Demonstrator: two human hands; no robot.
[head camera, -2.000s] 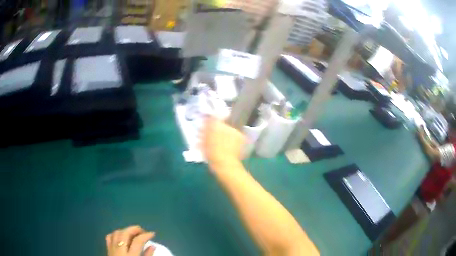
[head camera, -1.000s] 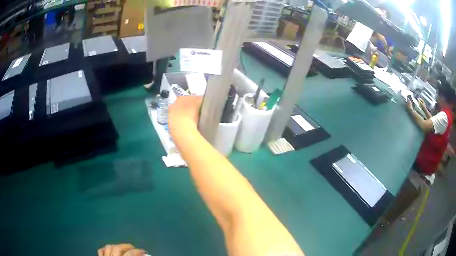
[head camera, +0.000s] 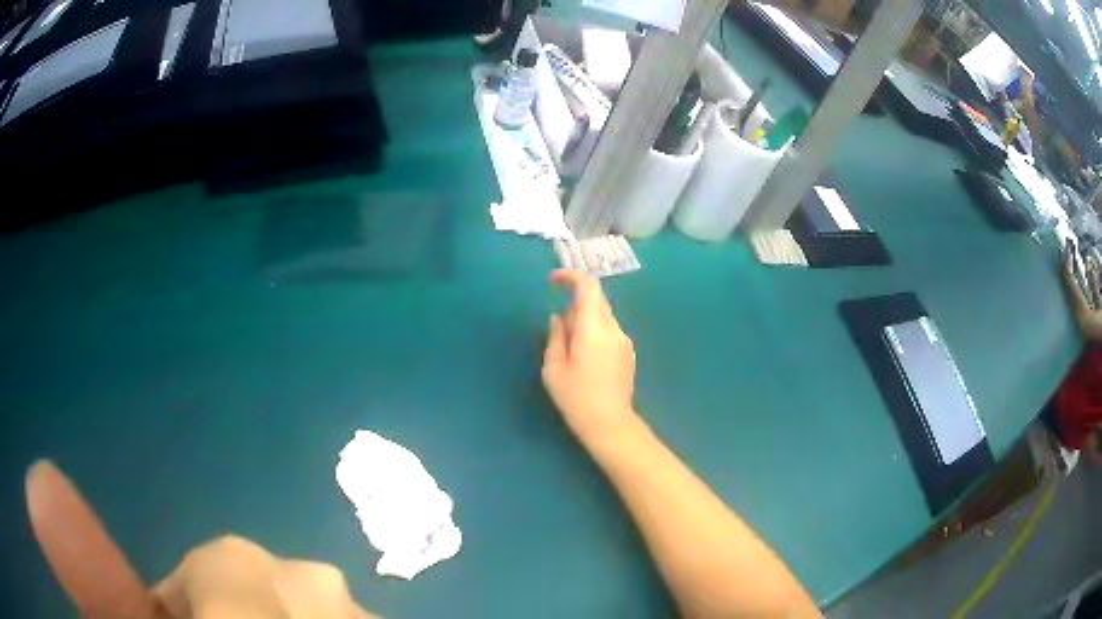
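A crumpled white cloth (head camera: 399, 502) lies on the green mat in front of me. My left hand (head camera: 206, 562) is at the bottom left, cut off by the frame edge, with one finger raised apart and nothing visible in it. My right hand (head camera: 592, 357) is over the mat right of and beyond the cloth, its fingertips just short of a small pale strip (head camera: 604, 255) at the post base. Its finger and thumb are apart with nothing seen between them; the palm is hidden. Neither hand touches the cloth.
Beyond the right hand stand metal posts (head camera: 647, 115), a white bin (head camera: 550, 103), a small clear bottle (head camera: 516, 91) and white tool cups (head camera: 729, 181). Black trays with panels (head camera: 278, 30) are stacked left; a framed panel (head camera: 937, 387) lies right. A person's arm (head camera: 1082, 290) shows far right.
My right hand has come out of the bin, back towards me. The left hand shows more fully, fingers apart. The white cloth now lies uncovered on the mat. The view has tilted down.
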